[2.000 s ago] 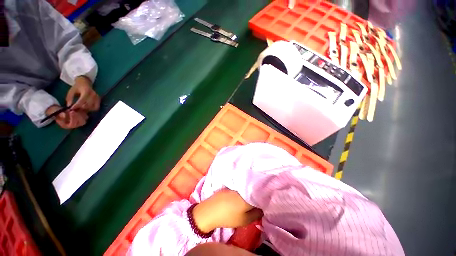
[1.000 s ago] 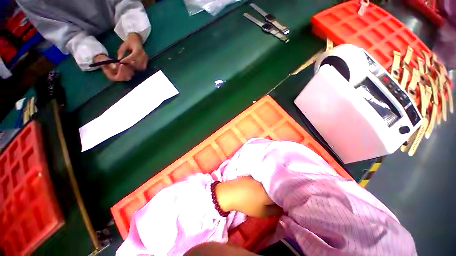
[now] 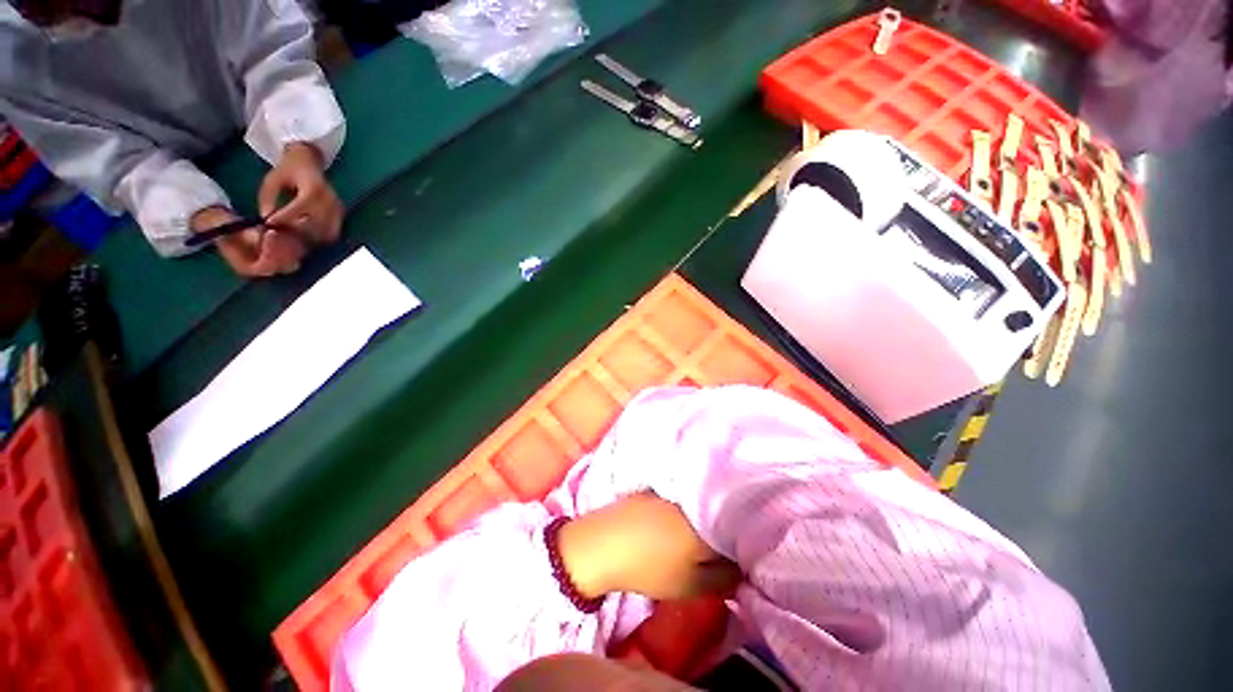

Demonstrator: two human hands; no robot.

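Observation:
An orange-red compartment tray (image 3: pixel 534 450) lies under my folded arms, with rows of square pockets showing. My left hand (image 3: pixel 636 548), with a dark red bead bracelet at the wrist, lies over the tray's near part. Its fingers go under my right sleeve and are hidden, so I cannot tell whether it holds anything. My right hand is not identifiable; its striped pink sleeve covers the tray's right part. A blurred tan shape at the bottom edge is unclear. Two watches (image 3: pixel 649 106) with pale straps lie side by side on the green belt (image 3: pixel 446 318).
A white tape dispenser (image 3: pixel 879 298) stands right of the tray. Behind it, cream strips (image 3: pixel 1068 230) fan over another orange tray (image 3: pixel 899 84). A long white paper (image 3: pixel 284 372) lies on the belt. A person's hands (image 3: pixel 277 223) hold a dark strip opposite. Another tray (image 3: pixel 54 554) is at left.
The view has shifted and tilted between frames. My folded arms, the tray, the paper and the watches keep their places relative to each other.

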